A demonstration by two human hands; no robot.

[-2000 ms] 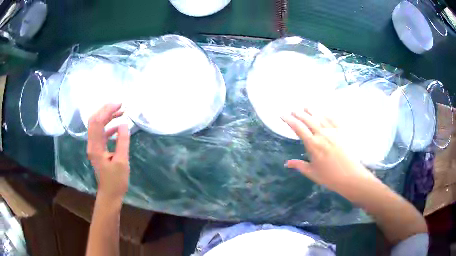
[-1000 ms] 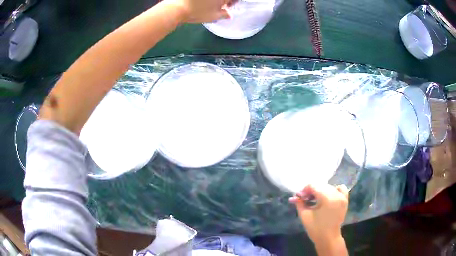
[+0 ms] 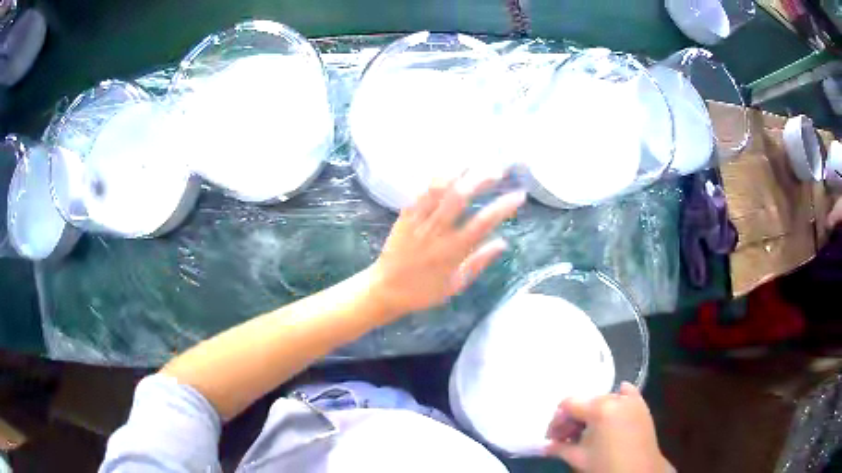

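Clear containers with white lower parts stand in a row on wrinkled plastic film point(image 3: 277, 305). One container point(image 3: 531, 369) is apart from the row, at the bench's front edge, with its clear rim tilted to the right. My right hand point(image 3: 605, 434) grips its near side by the rim. My left hand point(image 3: 452, 240) is open with fingers spread, in front of the middle container point(image 3: 425, 120); whether it touches that container is unclear. Another container point(image 3: 591, 129) stands to its right, and one point(image 3: 254, 120) to its left.
A dark purple item point(image 3: 709, 226) lies at the row's right end. Beside it is a cardboard sheet point(image 3: 771, 208) with white round parts point(image 3: 803, 148) on it, and part of another person's hand at the right edge. Another container point(image 3: 699, 18) stands beyond the film.
My left hand has come back from the far container to the middle of the row. My right hand has brought its container nearer to me, off the row. The view has shifted.
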